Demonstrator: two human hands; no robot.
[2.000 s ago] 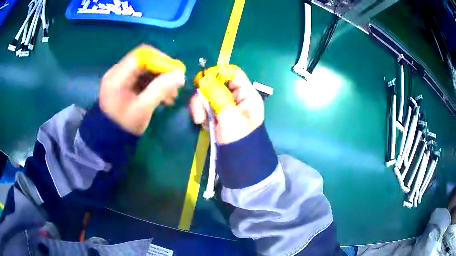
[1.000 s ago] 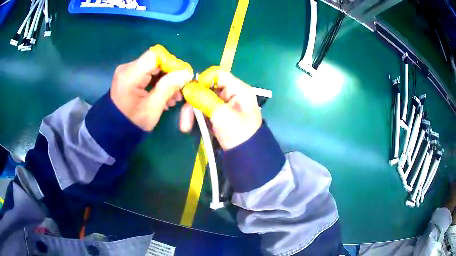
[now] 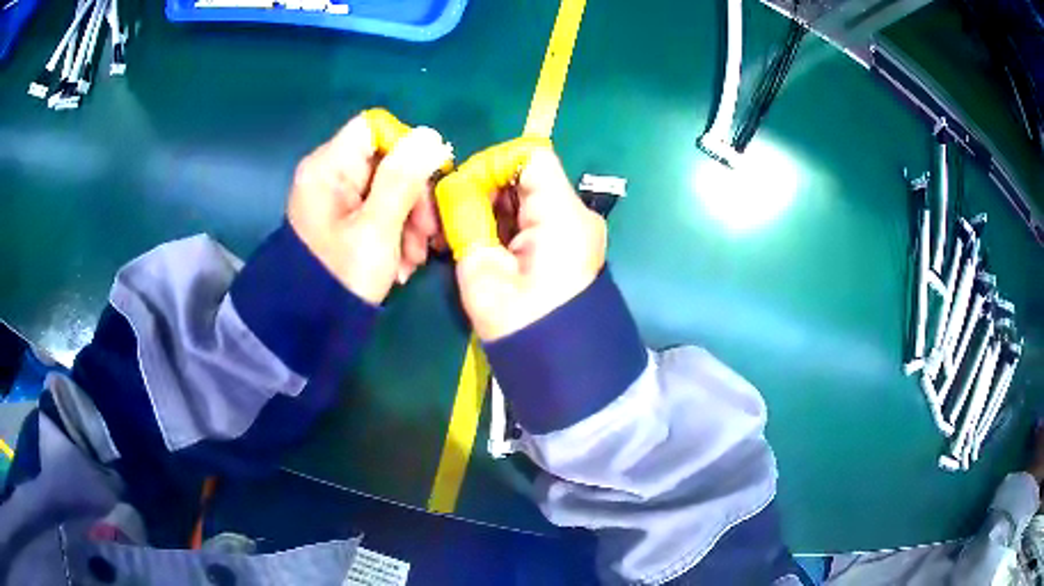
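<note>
My left hand pinches a tiny white connector housing between thumb and fingertip. My right hand, with yellow finger cots on thumb and finger, is closed on the wire end of a harness right beside it; the wire tips are hidden by the fingers. The harness's white strip shows below my right hand, ending in a white connector beside the sleeve. Another end with a white connector and black wires shows to the right of my right hand.
A blue tray with white housings is at the top. A small harness bunch lies top left. A white strip with black wires lies upper right. A harness pile lies far right. A yellow line crosses the green bench. Another person's sleeve is bottom right.
My hands came together, and now sit slightly apart with the housing in my left fingertips. The harness's white strip is now mostly hidden behind my right hand and sleeve.
</note>
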